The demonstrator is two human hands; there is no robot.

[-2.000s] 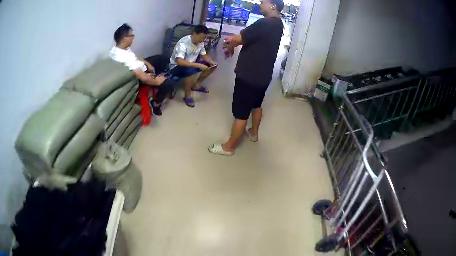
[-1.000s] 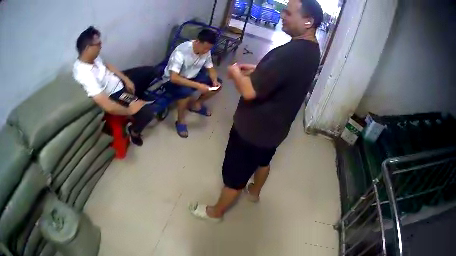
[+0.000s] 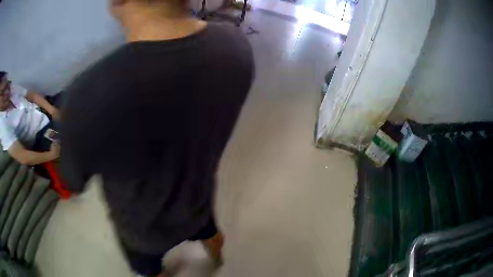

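Neither of my hands is in the picture. Nearest in front of me, left of the middle, a standing person (image 3: 162, 119) in a dark T-shirt and dark shorts has their back mostly to me. The top of the head is cut off by the upper edge. This person hides part of the floor and wall behind.
At the far left a seated person (image 3: 27, 121) in white is on a red stool (image 3: 57, 181), beside stacked grey-green sacks (image 3: 24, 211). On the right are green steps (image 3: 432, 189), two small boxes (image 3: 382, 147), a steel handrail (image 3: 448, 238) and a white wall end (image 3: 367, 70). A bright doorway is ahead.
The view has moved forward past the trolley and nearer the standing person, who now appears larger, further left and turned away. The second seated person is no longer visible. The green steps look closer.
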